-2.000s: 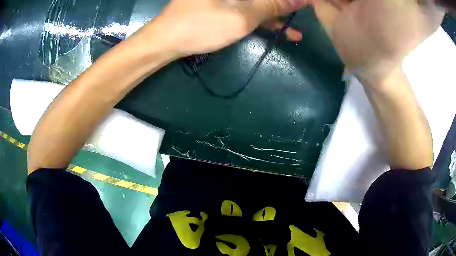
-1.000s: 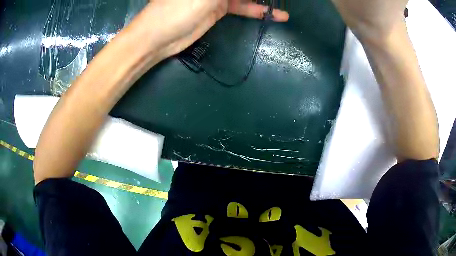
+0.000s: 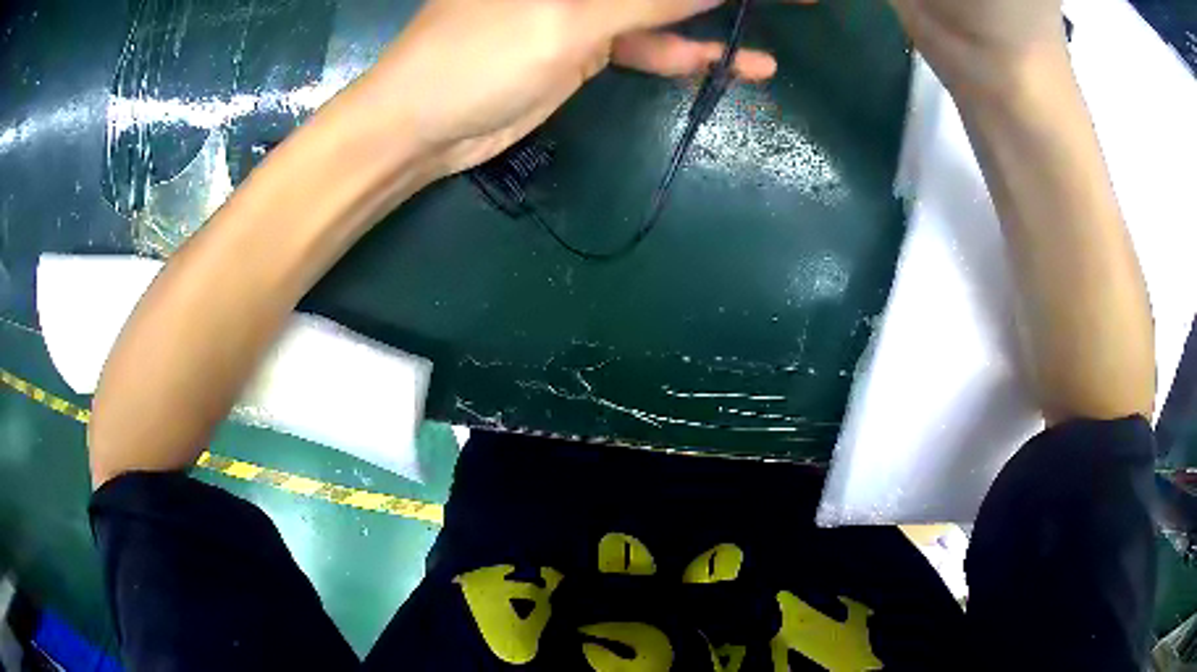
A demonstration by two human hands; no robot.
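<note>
A thin black cord (image 3: 608,253) hangs in a loop at the top centre. It runs from a ribbed black cord bundle (image 3: 525,167) on the mat, beside my left wrist, up to my left fingers. My left hand (image 3: 578,66) holds the cord near the top edge, with one finger stretched out behind it. The cord's end is out of the picture. My right hand (image 3: 978,33) is cut off by the top edge; its fingers are not visible, so what it holds cannot be seen.
The glossy dark green mat (image 3: 630,328) has scratches near its front edge. A large white foam sheet (image 3: 919,394) lies under my right forearm. A smaller white foam pad (image 3: 348,387) lies under my left forearm. Wrinkled clear film (image 3: 184,197) is at left.
My left hand first moved left and up, then slightly back right and down with the cord. My right hand moved up, so its fingers left the picture. The cord loop rose, then dropped lower.
</note>
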